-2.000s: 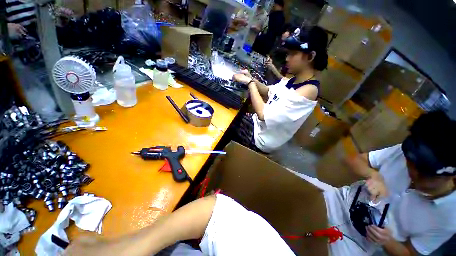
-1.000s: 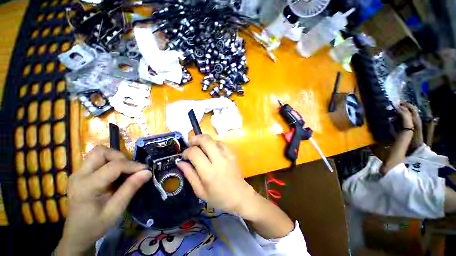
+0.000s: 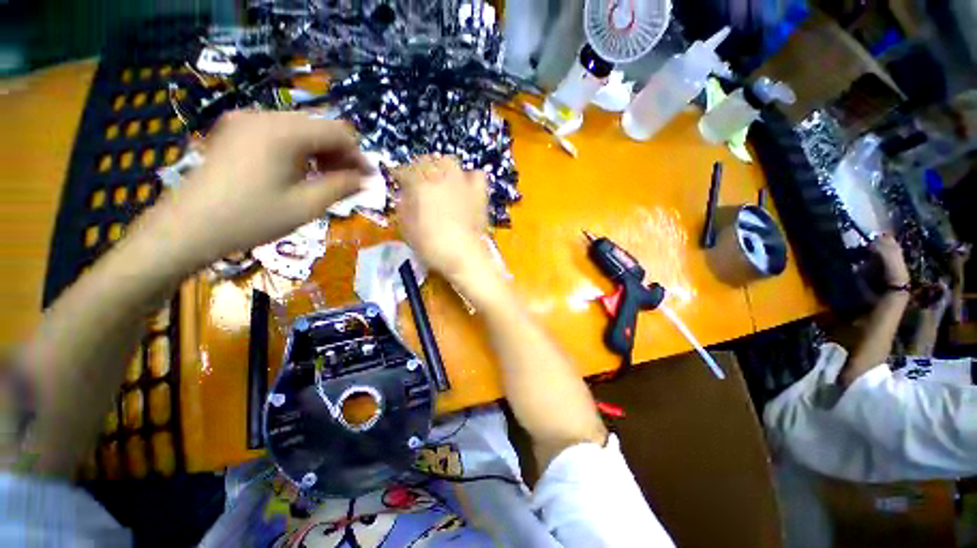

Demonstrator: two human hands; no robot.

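The black appliance housing (image 3: 348, 444) rests at the bench edge against my lap, with its wired opening and centre hole facing up and a black bar on each side. My left hand (image 3: 273, 177) is above the flat plates (image 3: 291, 253), blurred, its fingers curled; whether it holds anything is unclear. My right hand (image 3: 441, 203) is beside it at the edge of the heap of small cylindrical parts (image 3: 450, 118), fingers hidden or blurred. A crumpled white cloth (image 3: 380, 276) lies just behind the housing, partly behind my right arm.
A hot glue gun (image 3: 624, 289) lies right of the housing. Behind it are a tape roll (image 3: 750, 244), squeeze bottles (image 3: 670, 94) and a small fan (image 3: 627, 24). A slotted black mat (image 3: 131, 177) lies left. Another person's arm (image 3: 884, 310) is at the far right.
Both hands have left the housing and moved forward to the plates and parts heap. The housing now rests without hands on it. The camera view has shifted slightly.
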